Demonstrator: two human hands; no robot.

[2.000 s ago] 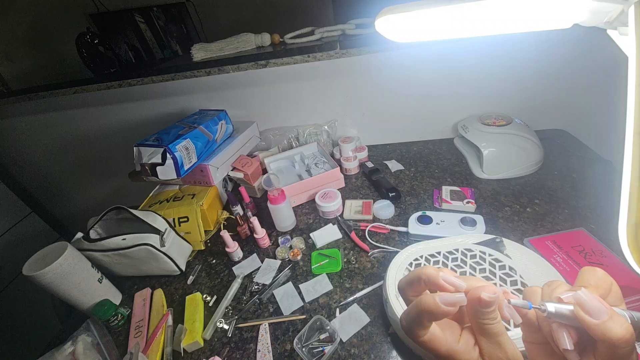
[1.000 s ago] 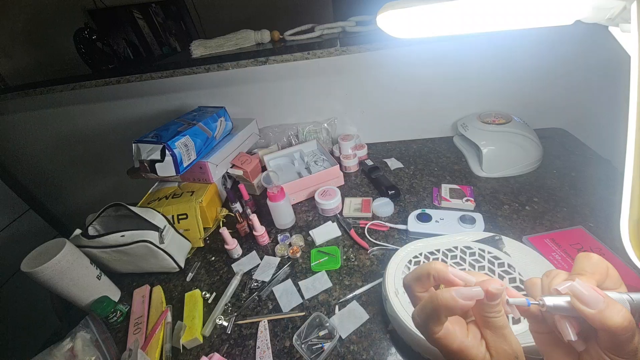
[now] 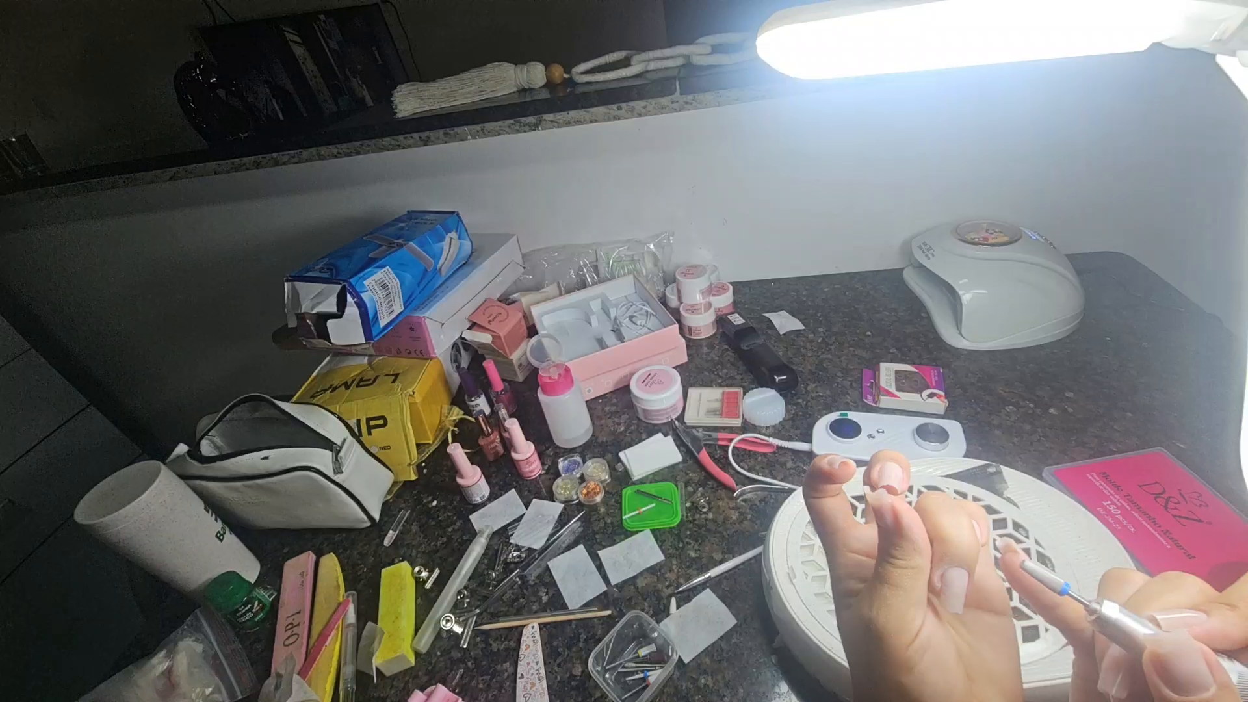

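Note:
My left hand [image 3: 912, 575] is raised palm up with curled fingers over the white round dust collector [image 3: 795, 575] with its honeycomb grille; I see nothing held in it. At the lower right, my right hand [image 3: 1170, 614] grips a silver electric nail drill handpiece [image 3: 1121, 624]. Its blue-banded bit [image 3: 1048, 577] points up and left, apart from the left hand. Behind the collector is a white control unit [image 3: 887, 435] with two round dials and a white cord. A pink D&Z case [image 3: 1150, 512] lies to the right of the collector.
A bright lamp [image 3: 955, 39] hangs overhead. On the granite table stand a white nail dryer [image 3: 994, 283], red-handled nippers [image 3: 704, 456], a green box [image 3: 651, 505], a clear tub of bits [image 3: 632, 658], a pump bottle [image 3: 564, 409], a white pouch [image 3: 283, 468] and a cup [image 3: 166, 526].
The hands have moved apart. My left hand has turned and lifted, its fingers now pointing up, while the drill bit has moved away from its fingertips.

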